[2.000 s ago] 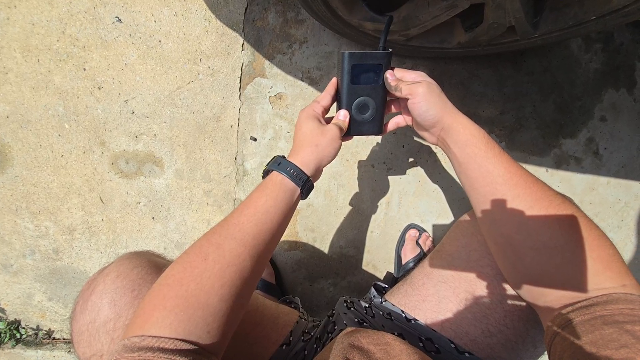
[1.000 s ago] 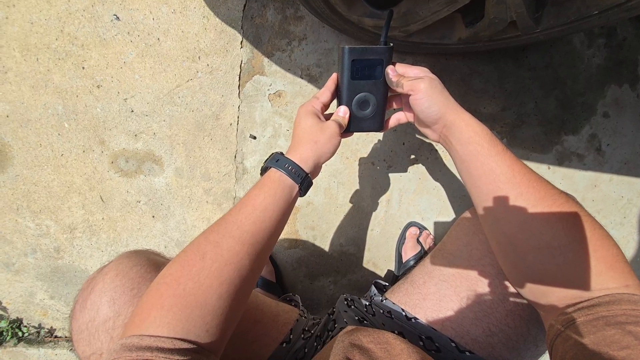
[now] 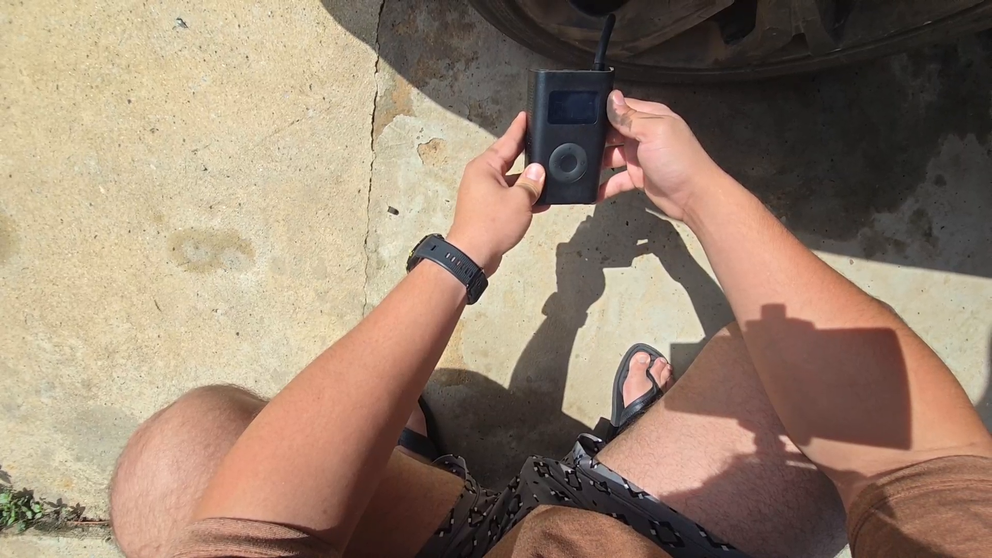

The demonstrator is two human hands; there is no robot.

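Observation:
Both my hands hold a black portable air pump (image 3: 568, 136) with a dark display and a round button pad, its face up toward me. A short black hose (image 3: 604, 40) rises from its top right corner. My left hand (image 3: 500, 190) grips the left edge, the thumb on the lower left of the face. At the right edge is my right hand (image 3: 659, 151), its thumb beside the display and its fingers partly behind the pump. A black watch (image 3: 447, 265) is on my left wrist.
Just beyond the pump, a vehicle wheel (image 3: 744, 58) stands in shade on the cracked concrete ground (image 3: 194, 155). My bent knees and a foot in a black flip-flop (image 3: 637, 387) are below my hands. A small weed (image 3: 19, 508) grows at the lower left.

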